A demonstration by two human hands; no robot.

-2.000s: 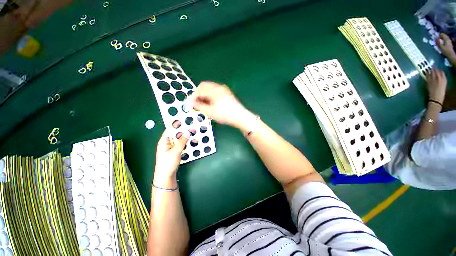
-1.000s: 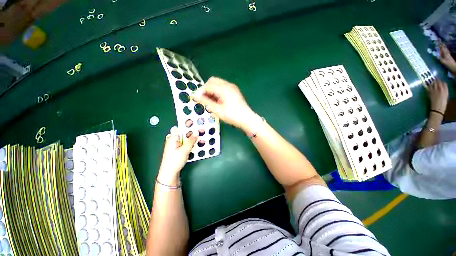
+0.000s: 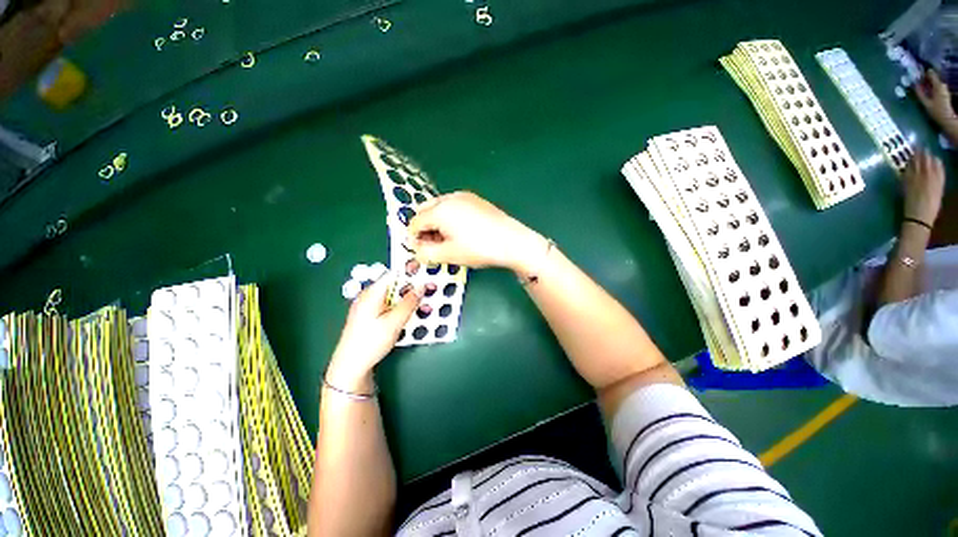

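A die-cut sheet (image 3: 445, 306) with columns of round holes is held above the green bench, its far end narrow and tilted. My left hand (image 3: 370, 323) grips its near left edge, with fingers seen through the holes. My right hand (image 3: 462, 231) is over the sheet's middle with fingertips pinched together; whether they hold a disc or scrap is hidden. Several white discs (image 3: 363, 278) lie just beside my left hand. One white disc (image 3: 316, 253) lies alone farther left.
Filled sheets (image 3: 194, 399) stand in thick piles at near left. A stack of empty sheets (image 3: 725, 226) lies at right, a second stack (image 3: 804, 126) beyond. Ring scraps (image 3: 200, 117) lie scattered on the far left. Another person's hand (image 3: 922, 178) touches a partly filled sheet (image 3: 863, 105).
Several white discs now show beside my left hand. The sheet's far end has tilted and looks narrower. The ring scraps have shifted left in view. My right hand stays over the sheet.
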